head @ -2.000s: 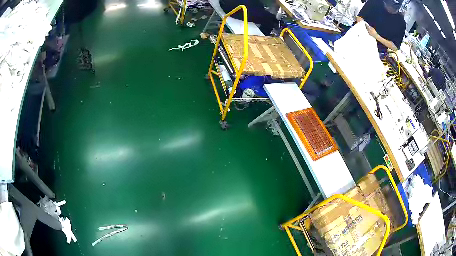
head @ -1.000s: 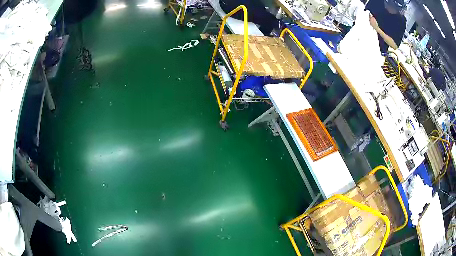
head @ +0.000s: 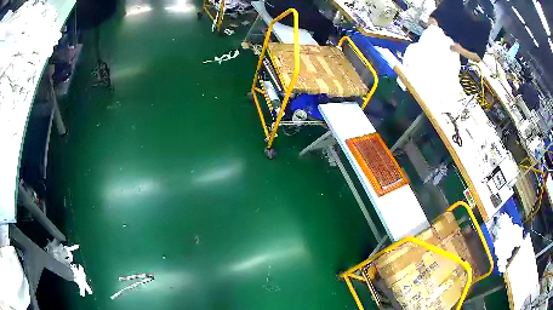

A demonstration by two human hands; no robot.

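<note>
Neither my left hand nor my right hand is in the picture. Nearest in front of me at the lower right is a trolley with yellow tube handles and a taped brown cardboard deck (head: pixel 418 272). A long narrow white bench (head: pixel 397 212) runs up from it, with an orange-red grid mat (head: pixel 377 162) lying on it. A second yellow-handled trolley (head: pixel 321 68) with a cardboard deck stands beyond the bench, with blue material on its lower level.
Green floor (head: pixel 176 139) bears loose white strips (head: pixel 134 283). A long pale table (head: pixel 18 115) with white pieces runs along the left. At upper right a person (head: pixel 462 27) handles white cloth (head: pixel 432 63) at a wooden-edged table (head: pixel 449 136).
The person at the upper right has leaned over the table, and the white cloth has come down lower onto it. The trolleys, bench and mat look the same.
</note>
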